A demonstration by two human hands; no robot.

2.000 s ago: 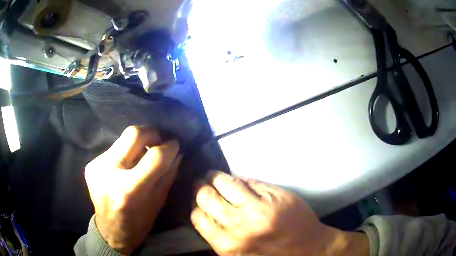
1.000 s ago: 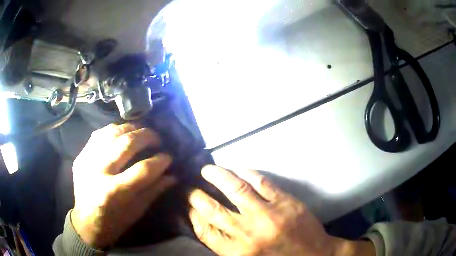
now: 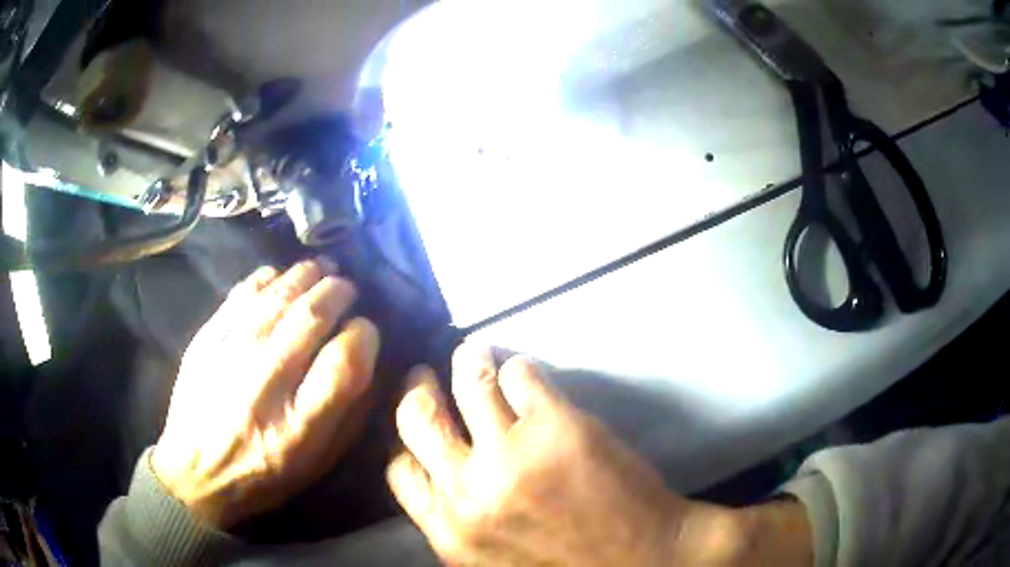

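Note:
A dark fabric piece (image 3: 382, 290) lies under the sewing machine head and along the left edge of the white bed. My left hand (image 3: 266, 382) rests on the fabric just below the needle area (image 3: 360, 177), fingers together and pointing up towards it. My right hand (image 3: 526, 465) lies to its right, its bent fingertips on the fabric beside the bed's edge. Both hands press on the cloth from above. The contact of needle and cloth is hidden by glare and dark metal parts.
Black-handled fabric shears (image 3: 864, 222) lie on the right of the white machine bed (image 3: 620, 343), across its dark seam. Metal thread guides (image 3: 227, 144) and a curved bar (image 3: 133, 244) are at the upper left. A bright tube lamp (image 3: 30, 316) shows at far left.
My left hand has opened from curled fingers to flatter ones on the cloth. My right hand has shifted slightly left and up. The whole view has moved a little.

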